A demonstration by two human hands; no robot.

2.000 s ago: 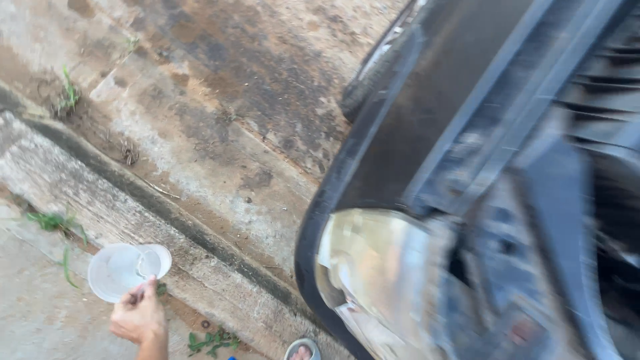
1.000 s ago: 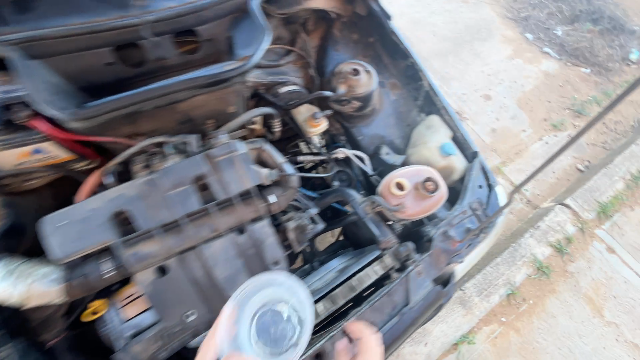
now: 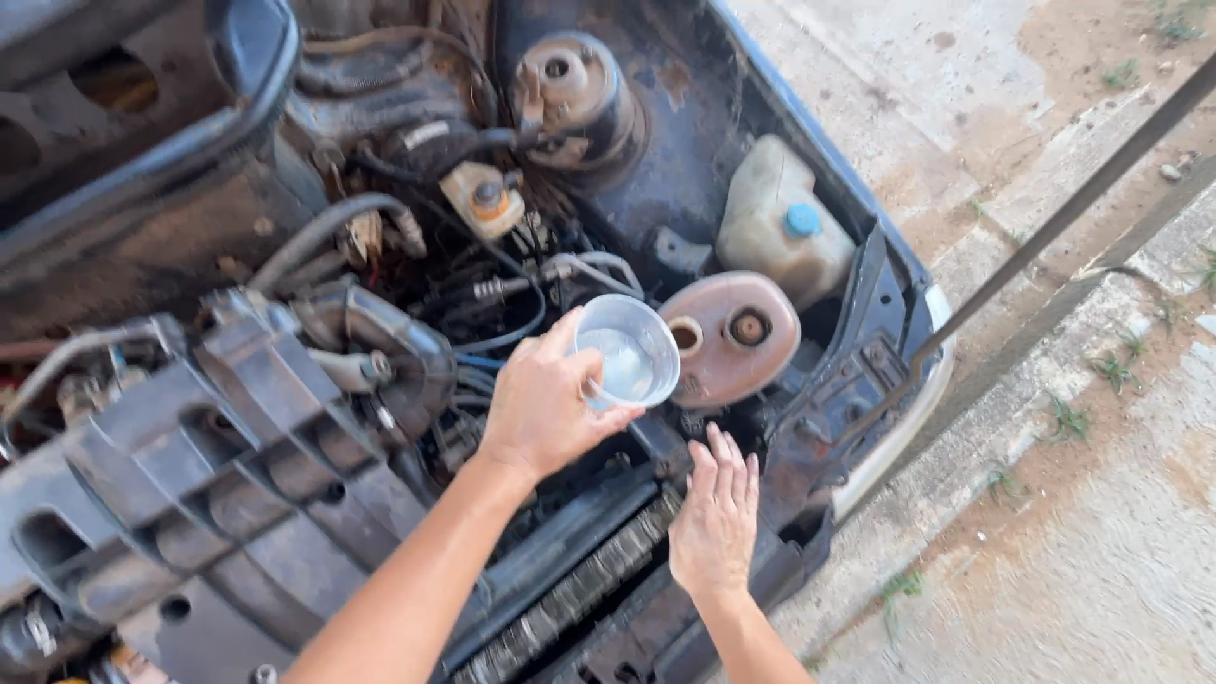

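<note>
My left hand grips a clear plastic cup holding some clear liquid, tilted a little, its rim beside the open neck of a pinkish-brown coolant expansion tank. The tank has a second, darker round fitting on its top. My right hand is just below the tank, over the front edge of the engine bay near the radiator; its fingers are extended and hold nothing visible. Whether its fingertips touch the car cannot be told.
A whitish washer reservoir with a blue cap stands behind the tank. The brake fluid reservoir, strut tower and black engine cover lie farther left. A thin metal hood prop rod slants up at right, above the concrete kerb.
The cup has moved from the front of the engine bay to beside the expansion tank. The view has swung from the ground and headlight to the engine bay.
</note>
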